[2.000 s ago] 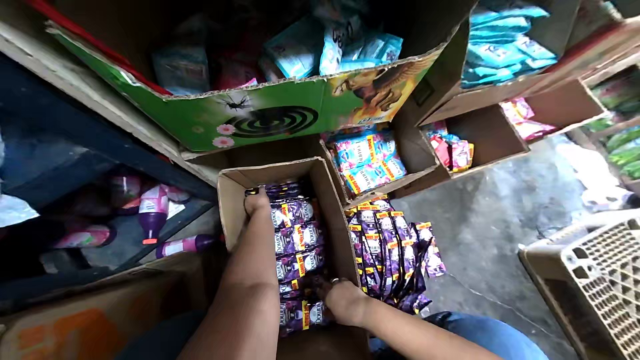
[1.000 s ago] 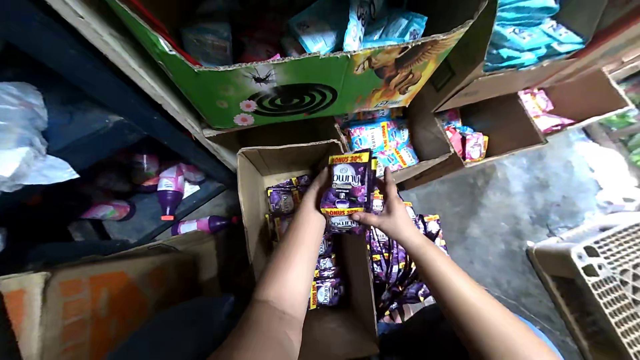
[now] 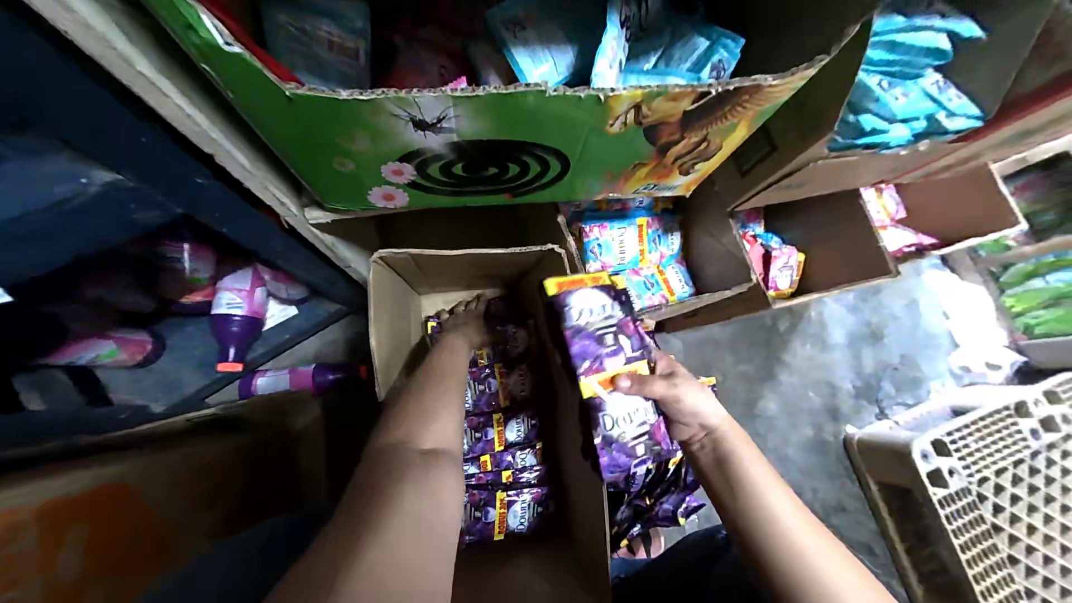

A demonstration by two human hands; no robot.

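My right hand [image 3: 674, 394] grips a folded strip of purple Downy sachets [image 3: 607, 360], held over the right wall of a long cardboard box [image 3: 469, 260]. Inside that box, near its far end, my left hand [image 3: 461, 322] reaches down to the purple sachets [image 3: 502, 431] stacked in a row; its fingertips are partly in shadow, and whether they grip one is unclear. More purple sachet strips [image 3: 662, 494] lie outside the box on the right, partly hidden by my right forearm.
A green printed carton [image 3: 494, 151] with blue packets stands beyond the box. Smaller cardboard boxes [image 3: 837, 243] with pink and blue sachets run to the right. A plastic crate [image 3: 988, 486] stands at lower right. Purple-capped bottles [image 3: 239, 314] lie on a dark shelf at left.
Both hands were together on a purple sachet strip a second ago. Now my left hand has gone down into the box's far end, while my right hand holds the strip alone.
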